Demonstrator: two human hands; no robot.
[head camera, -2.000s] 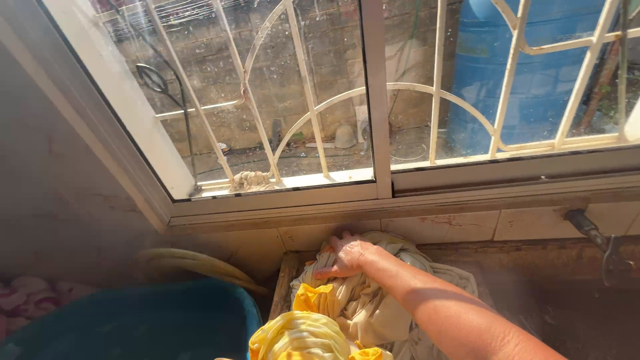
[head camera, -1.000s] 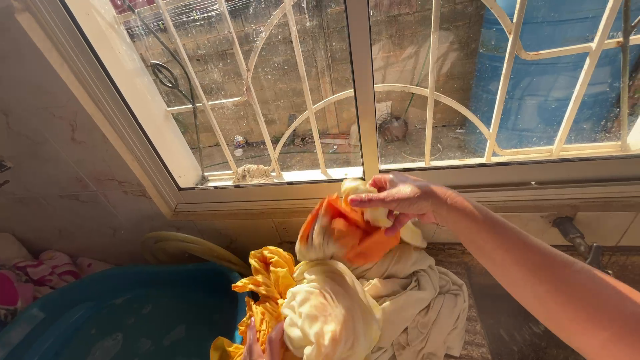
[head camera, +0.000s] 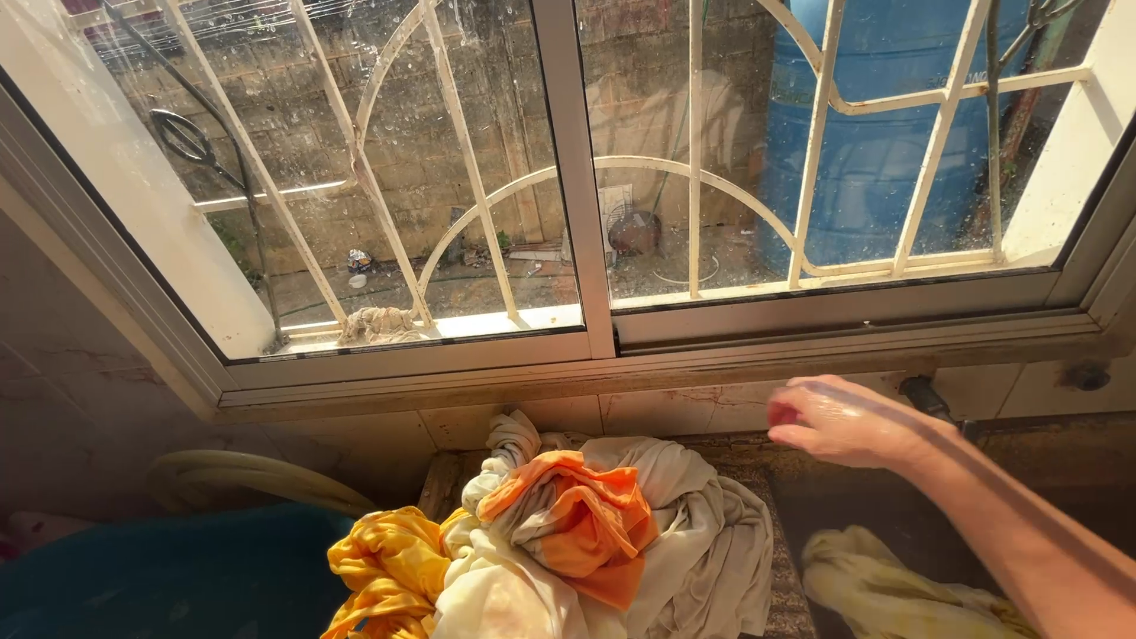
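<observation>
My right hand (head camera: 834, 422) hovers over the basin at the right, its fingers curled and partly blurred; nothing shows in it. Below it a pale yellow cloth (head camera: 896, 577) lies in the basin. Left of the hand, a heap of wrung cloths sits on the ledge: an orange cloth (head camera: 590, 528) on top, a beige cloth (head camera: 710, 524) to the right, a cream cloth (head camera: 506, 590) in front and a yellow cloth (head camera: 390, 564) at the left. My left hand is out of view.
A teal plastic tub (head camera: 177, 568) stands at the lower left, with a pale hose (head camera: 266, 475) behind it. A dark tap (head camera: 927, 399) juts from the tiled wall near my right wrist. Above is a sliding window frame (head camera: 595, 177) with white bars (head camera: 697, 151) outside.
My right hand has let go of the cloth it held over the heap and moved right. The orange cloth now lies on the heap. My left hand has left the view.
</observation>
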